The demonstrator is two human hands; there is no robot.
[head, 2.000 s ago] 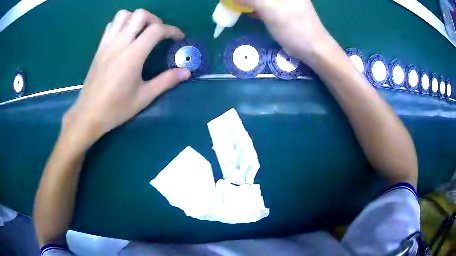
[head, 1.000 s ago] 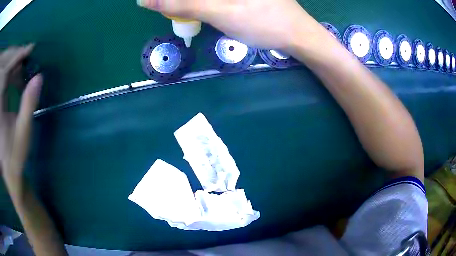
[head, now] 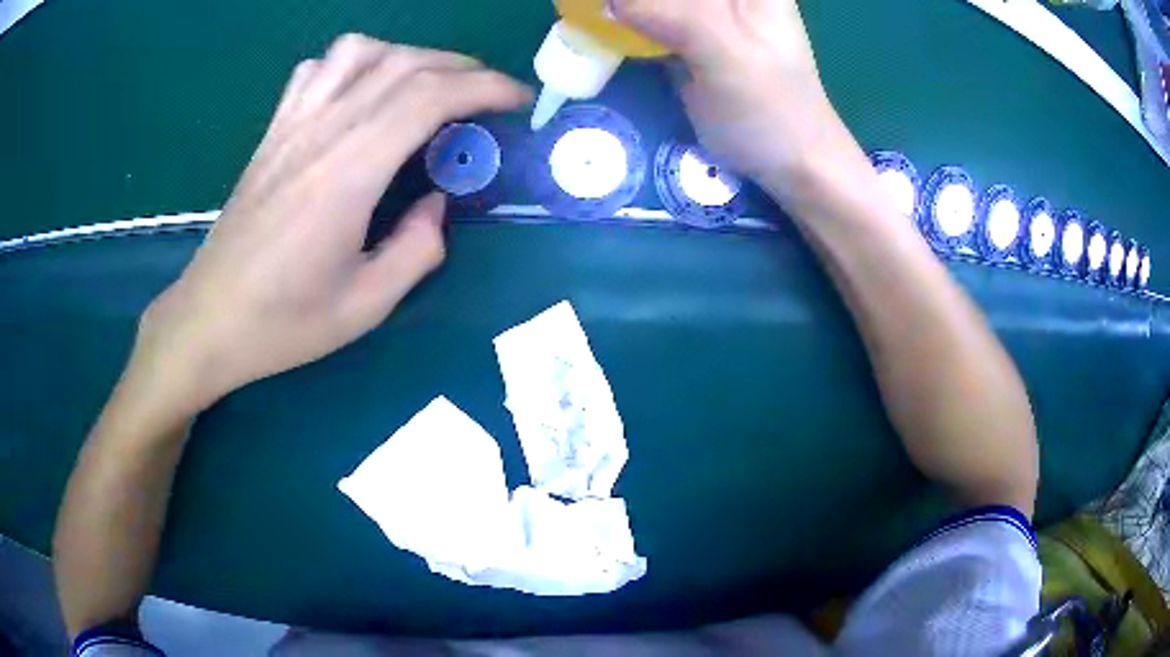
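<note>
My right hand (head: 731, 77) holds a squeeze bottle (head: 584, 58) with a white neck and yellow-orange body, partly cut off by the top edge. Its pale nozzle points down at the upper left rim of a black round part (head: 589, 163) with a glaring metal centre. My left hand (head: 327, 205) curves around another black round part (head: 463, 159) to the left, thumb below and fingers above; its metal centre looks bluish. Whether the fingers touch its rim is hard to tell. A third disc (head: 699, 180) sits to the right, beside my right hand.
More black discs (head: 953, 205) run in a row to the far right, partly behind my right forearm. A pale strip (head: 116, 231) runs beneath the row. Crumpled white paper (head: 565, 411) lies on the green surface near my body. A pale curved band (head: 1078, 71) shows at the upper right.
My left hand has come back from the far left to a disc beside the bottle. The bottle and my right hand have moved right, and the bottle now tilts, its yellow body visible.
</note>
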